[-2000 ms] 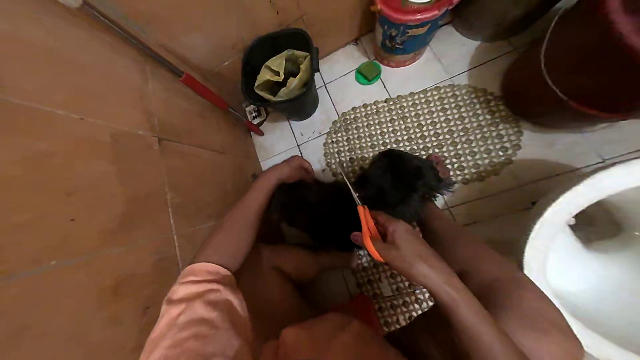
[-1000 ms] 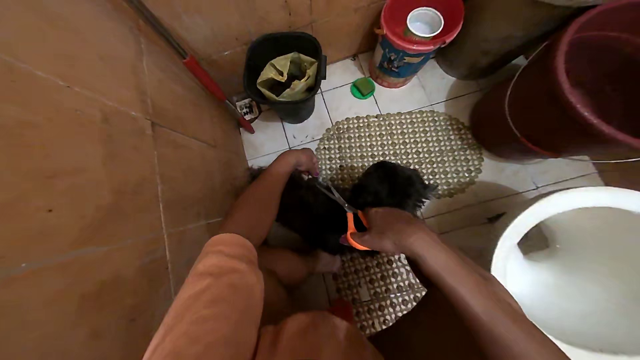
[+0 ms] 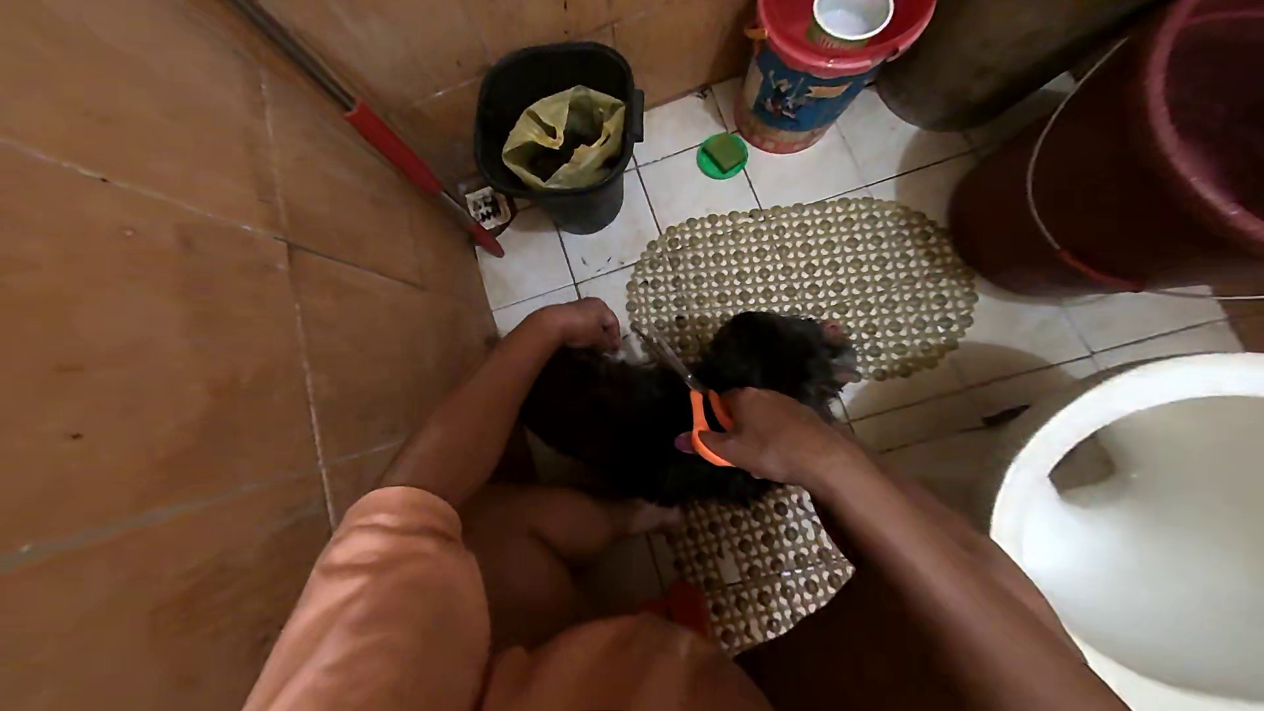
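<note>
A small black-furred animal, seemingly a dog (image 3: 612, 415), lies across the middle, its head (image 3: 765, 346) toward the right over a bumpy bath mat (image 3: 800, 267). Orange-handled scissors (image 3: 706, 425) are in my right hand (image 3: 775, 434), above the animal's body. Their blades point up and left toward my left hand, with the tips a short way from it. The blades look nearly closed. My left hand (image 3: 585, 324) has its fingers curled at the animal's far left end, at the fur; whether it grips a tuft is hidden.
A black bin (image 3: 583, 202) with a yellow bag stands by the tiled wall (image 3: 197, 326). A red-handled pole (image 3: 395, 148) leans there. Behind are a green soap dish (image 3: 723, 156) and a paint-type bucket (image 3: 800, 99). At right are a dark red bucket (image 3: 1037, 197) and a white basin (image 3: 1027, 434).
The scissors' blades, at my left hand and spread a second ago, now lie closer together and a little away from it. The view has shifted slightly.
</note>
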